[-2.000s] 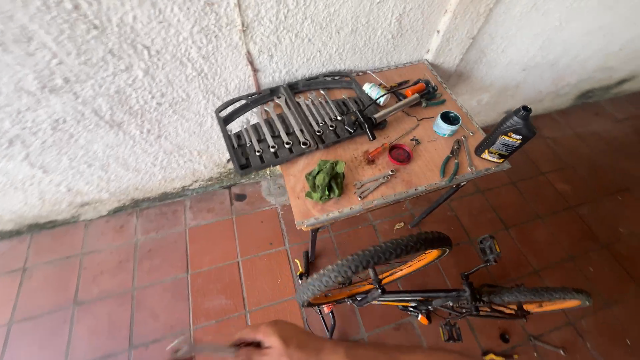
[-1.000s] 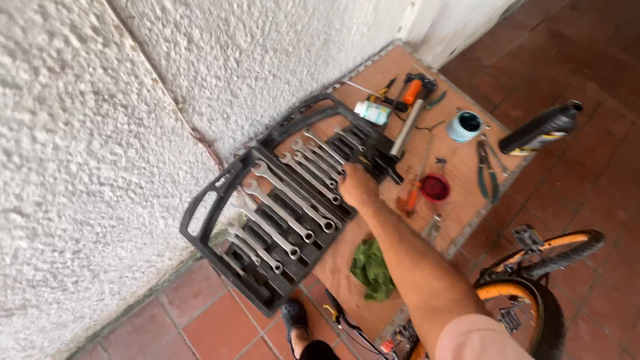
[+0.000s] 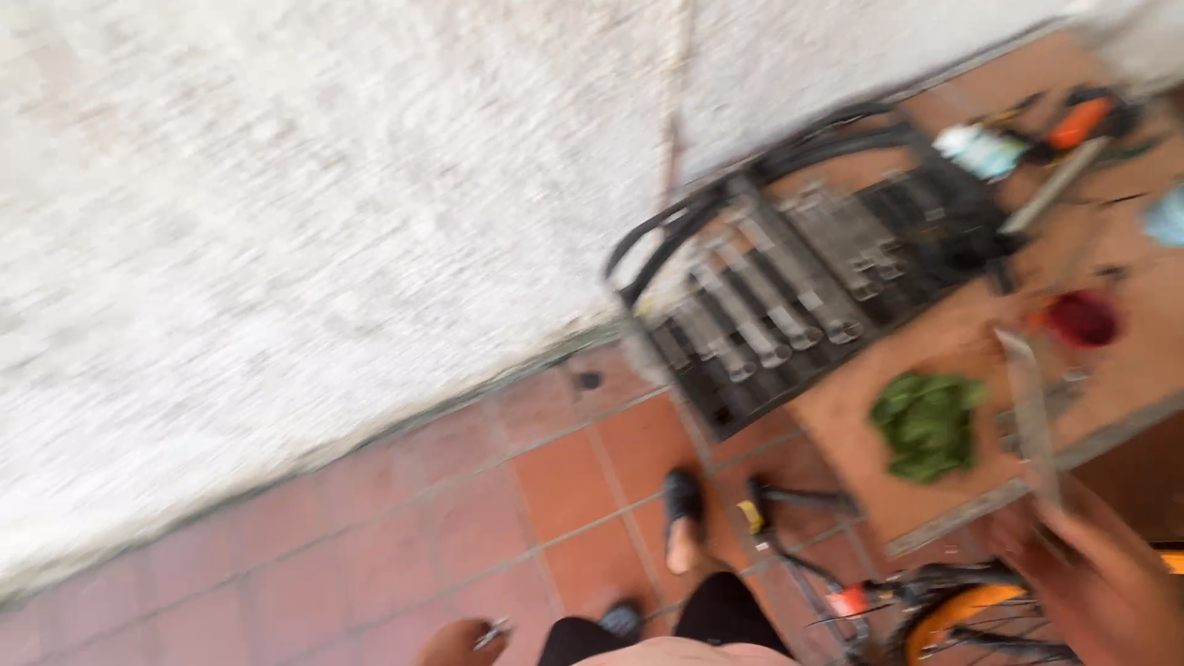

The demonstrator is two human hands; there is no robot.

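Motion blurs the view. My right hand [image 3: 1091, 564], at the lower right, grips a metal wrench [image 3: 1031, 407] whose free end points up over the table's front edge. My left hand [image 3: 462, 643], at the bottom edge, is closed around a small metal object [image 3: 492, 633] that I cannot identify. A black tool case [image 3: 731, 407] holding several combination wrenches [image 3: 749, 305] lies at the table's wall side. A crumpled green cloth [image 3: 928, 425] lies on the table to the left of the wrench in my right hand.
On the wooden table [image 3: 888, 490] are a red dish [image 3: 1082, 317], a bottle [image 3: 982, 151] and an orange-and-black tool [image 3: 1080, 122]. A bicycle wheel [image 3: 962, 620] with an orange rim stands below the front edge. A white wall [image 3: 324, 231] runs behind, over a tiled floor [image 3: 416, 499].
My right hand has drawn back from the wrench case to the table's front edge, and a wrench now shows in it. My left hand has come into view. The view has swung left.
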